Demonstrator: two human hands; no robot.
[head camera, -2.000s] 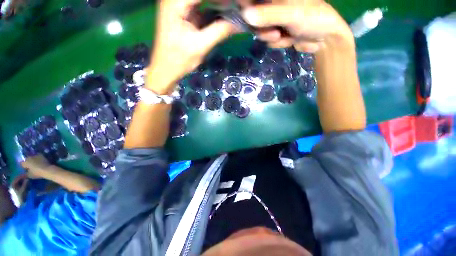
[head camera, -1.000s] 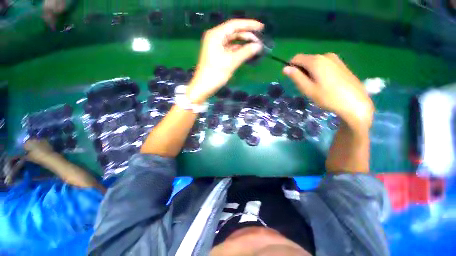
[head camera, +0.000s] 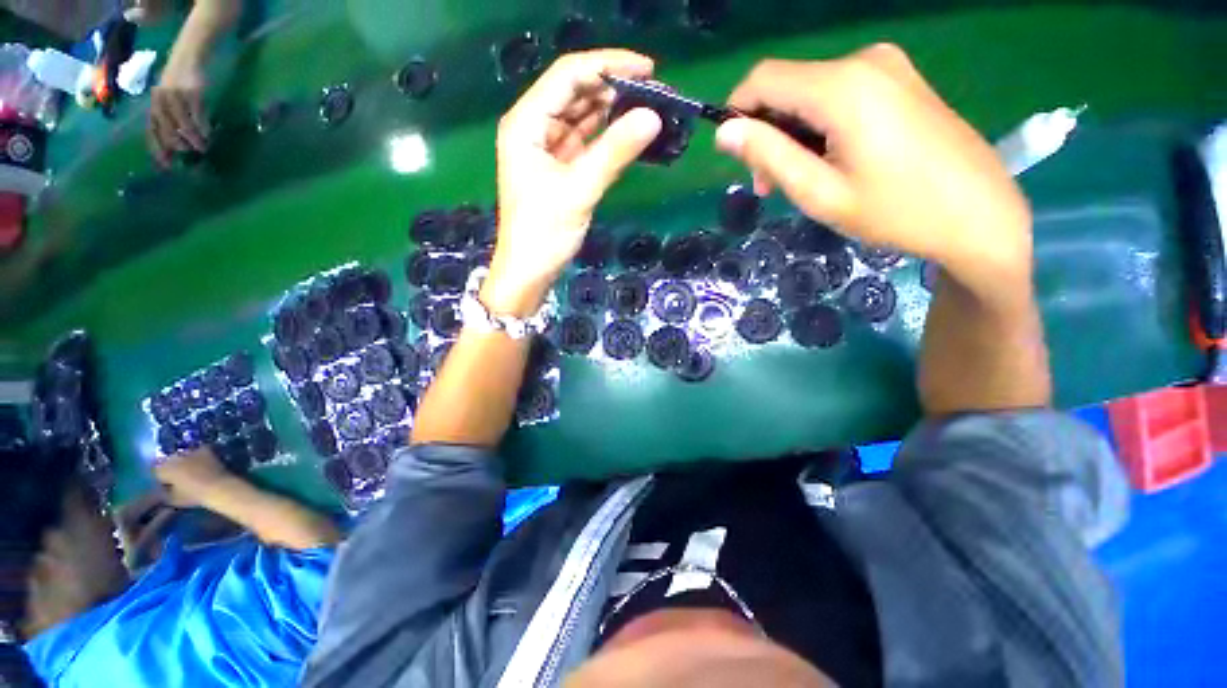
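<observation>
My left hand (head camera: 572, 161) holds a small round black speaker unit (head camera: 662, 124) between thumb and fingers, above the far side of the bench. My right hand (head camera: 861, 148) grips a slim dark hand tool (head camera: 700, 108) whose tip points left across the unit; whether it touches cannot be told. A loose pile of black units (head camera: 673, 303) lies on the green bench (head camera: 754, 423) below my hands. Some units there show paler ringed faces.
Rows of units in shiny clear packing (head camera: 353, 383) lie left. Spaced discs (head camera: 415, 78) run along the far side. A white bottle (head camera: 1039, 139) and black-orange tool (head camera: 1198, 249) lie right, a red bin (head camera: 1164, 437) below. Other people's hands (head camera: 202, 470) show left and upper left.
The tool in my right hand now lies across the unit, nearer its top, and the right hand has moved up. The view has tilted, showing another person's hand at the upper left.
</observation>
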